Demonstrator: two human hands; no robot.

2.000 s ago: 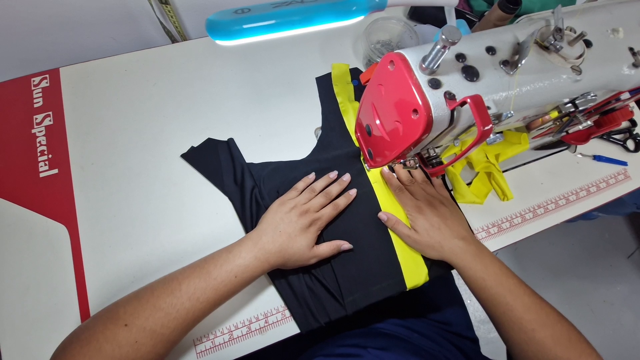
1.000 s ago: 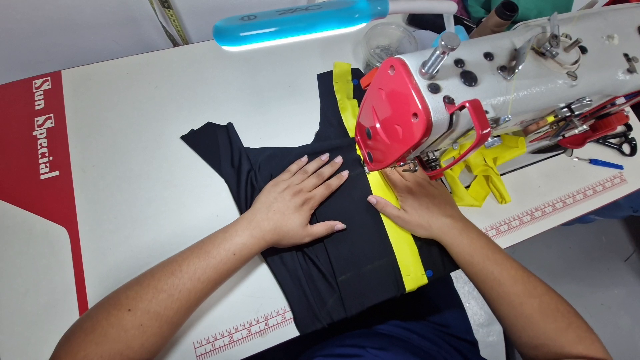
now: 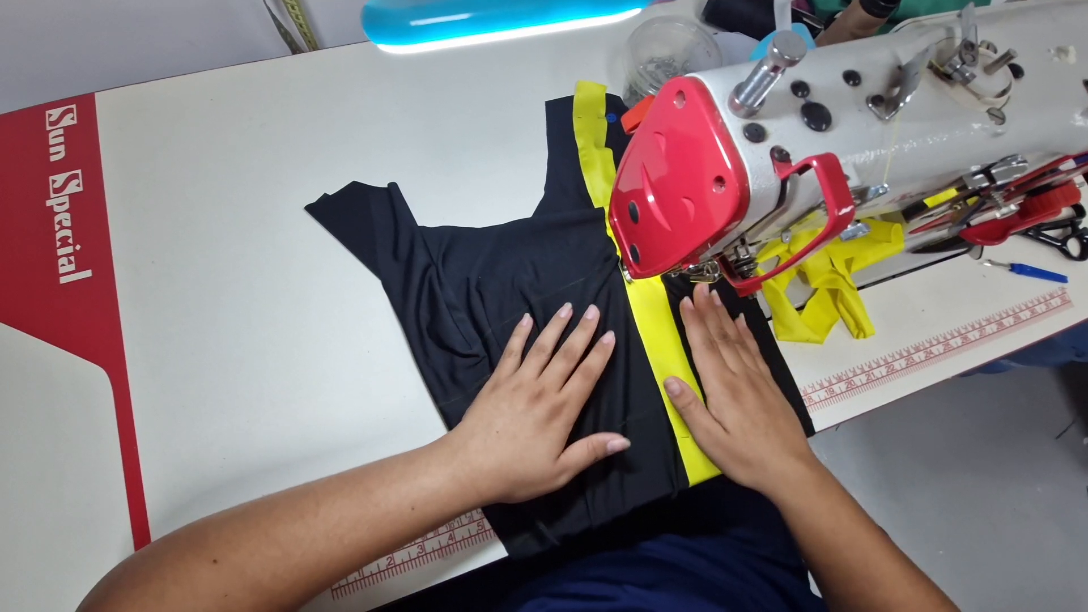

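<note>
Black fabric point(image 3: 510, 263) lies on the sewing table, with a yellow fabric strip point(image 3: 659, 331) running lengthwise over it and under the head of a sewing machine point(image 3: 680, 178). Flat on the black fabric, left of the strip, rests my left hand point(image 3: 544, 408), fingers spread. My right hand point(image 3: 735, 391) lies palm down on the strip's right side, its thumb on the yellow and its fingertips just below the machine head. Neither hand grips anything. The needle and presser foot are mostly hidden by the red cover.
A clear plastic tub point(image 3: 671, 51) of small metal pieces stands behind the machine head. Crumpled yellow fabric point(image 3: 807, 314), a blue-handled tool point(image 3: 1033, 272) and black-handled scissors point(image 3: 1062, 238) lie at the right. A lit blue lamp point(image 3: 501, 19) hangs over the back edge.
My right hand has come back from the machine head toward the table's front edge. The left hand has also shifted slightly toward that edge. Both stay on the fabric.
</note>
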